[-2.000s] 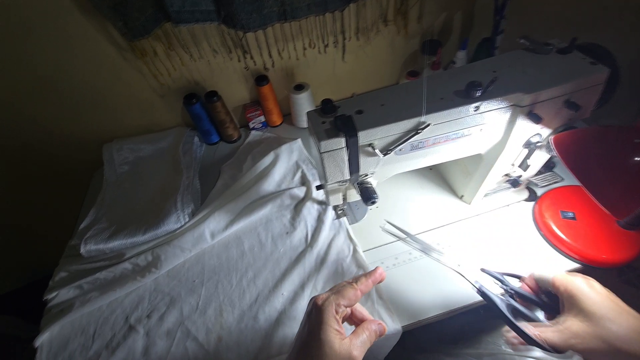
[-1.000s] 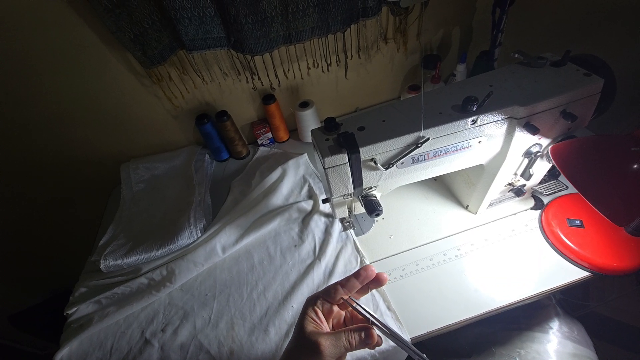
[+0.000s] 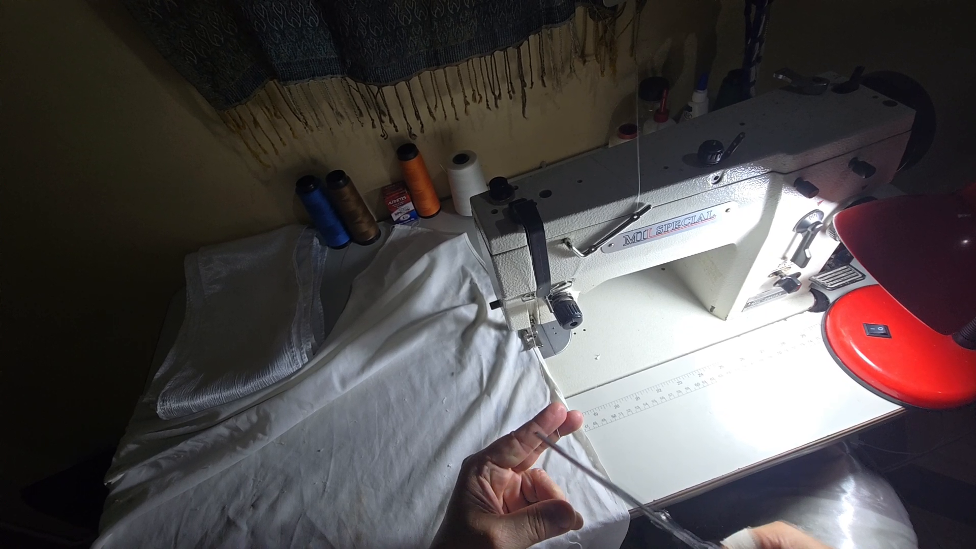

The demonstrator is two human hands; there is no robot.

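White fabric (image 3: 381, 404) spreads over the left of the sewing table and reaches under the needle area of a white sewing machine (image 3: 671, 221). My left hand (image 3: 518, 480) is palm up over the fabric's right edge, fingers curled, with a short bit of thread by the fingertips. Scissors (image 3: 602, 480) cross in front of it, their tip near its fingers and their blades close together. At the bottom edge my right hand (image 3: 770, 536) shows only in part, at the handle end of the scissors; its grip is mostly cut off by the frame.
Folded white cloth (image 3: 240, 328) lies at the left. Behind it stand blue (image 3: 322, 213), brown (image 3: 353, 210), orange (image 3: 418, 183) and white (image 3: 467, 183) thread spools and a small pin box (image 3: 400, 204). A red lamp (image 3: 900, 351) occupies the right. Fringed fabric (image 3: 366, 46) hangs above.
The scissors have moved from over the machine bed at the right to my left hand, and their spread blades have come together. My right hand has moved down, mostly out of view.
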